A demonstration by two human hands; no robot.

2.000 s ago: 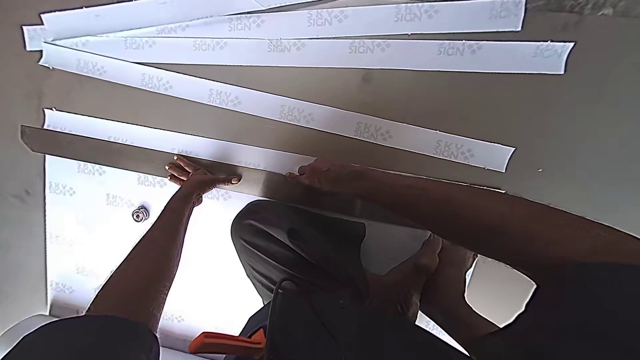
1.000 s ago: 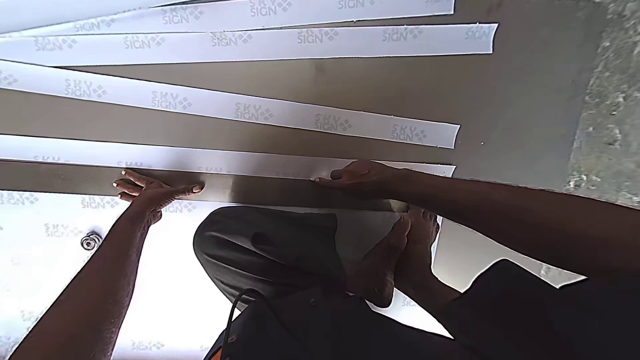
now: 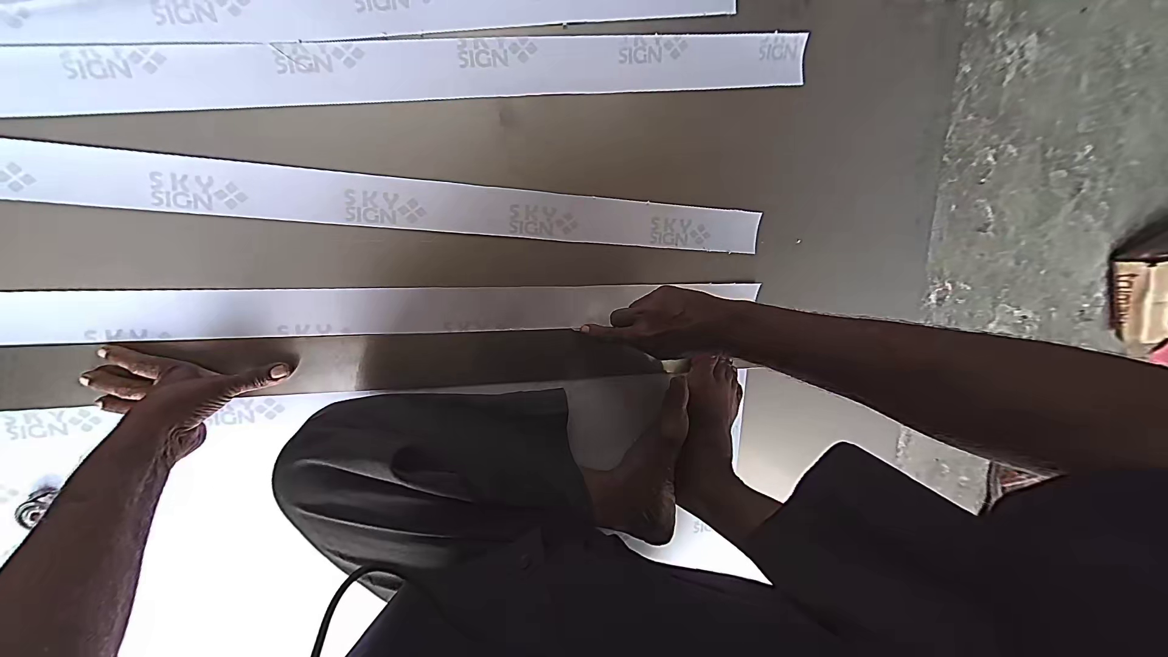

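A long metal straightedge (image 3: 438,360) lies across a white printed sheet (image 3: 219,511). My left hand (image 3: 169,383) presses on the straightedge with its fingers spread. At the straightedge's upper edge, toward its right end, my right hand (image 3: 671,321) is closed around a small dark tool (image 3: 624,317), mostly hidden by the fingers. Just above the straightedge runs a white strip (image 3: 365,308) of the sheet. My bare feet (image 3: 703,401) rest by the right end of the straightedge.
Several cut white strips (image 3: 547,214) with printed marks lie fanned out on the grey-brown surface (image 3: 858,182) beyond. A small round metal object (image 3: 35,506) sits at the left by my forearm. Rough concrete floor (image 3: 1031,155) and a cardboard box (image 3: 1141,297) are at the right.
My right hand has moved right along the straightedge, close to my feet. My left hand stays pressed on it. The view has shifted to the right.
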